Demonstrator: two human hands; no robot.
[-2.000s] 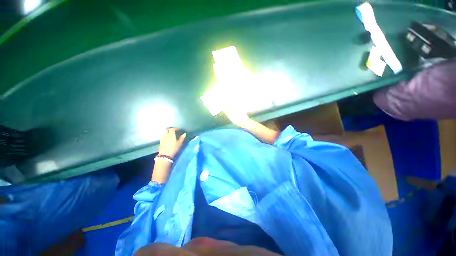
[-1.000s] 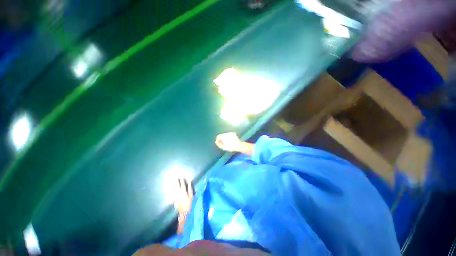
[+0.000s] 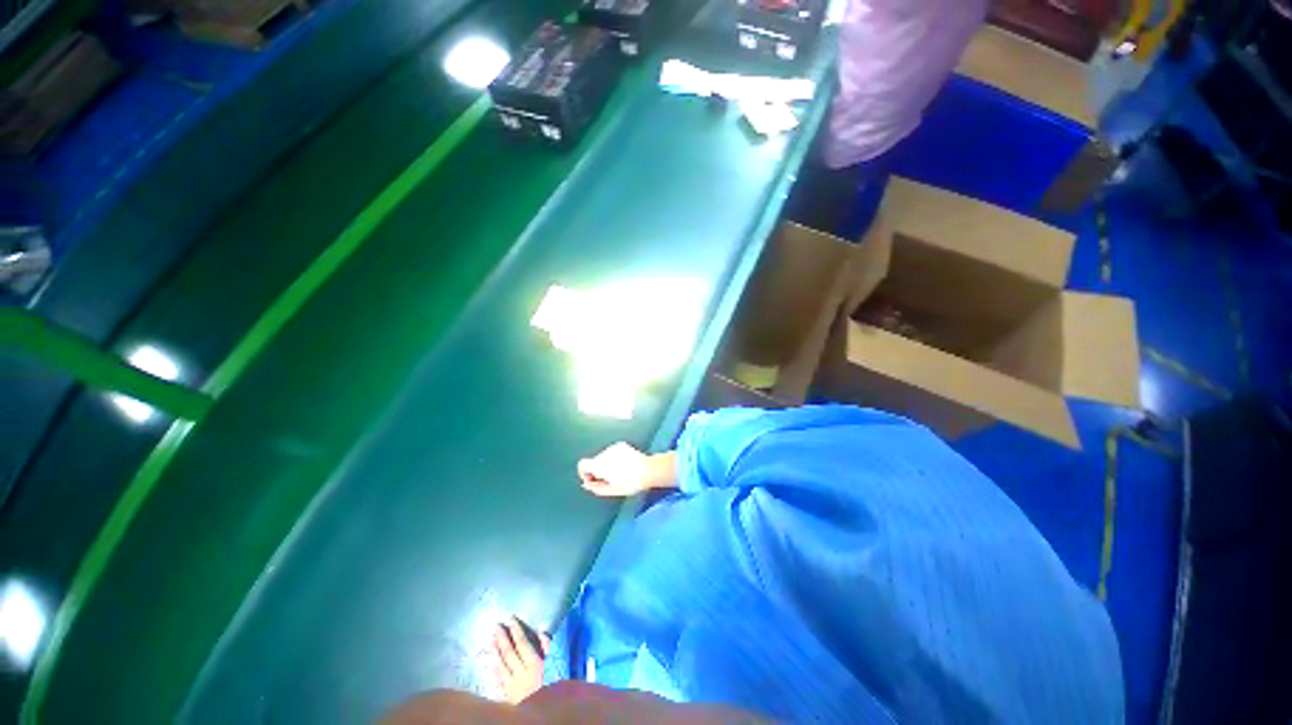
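My right hand [image 3: 614, 470] rests on the green bench near its edge, fingers curled, with nothing visible in it. My left hand [image 3: 520, 659] lies on the bench at the bottom, fingers apart and nothing in it; glare and my body hide part of it. Label sheets [image 3: 609, 340] lie on the bench just beyond my right hand, washed out by glare, so their number cannot be told.
Black boxes [image 3: 557, 78] stand on the green conveyor at the top. Label strips [image 3: 737, 88] lie near a neighbour's pink sleeve [image 3: 903, 71]. Open cartons [image 3: 978, 383] stand on the floor at right, before a blue bin [image 3: 978, 163]. A green rail [image 3: 305, 283] runs along the conveyor.
The view has swung right, bringing in black boxes and more of the cartons. My right hand has drawn back from the label sheets. My left hand stays on the bench.
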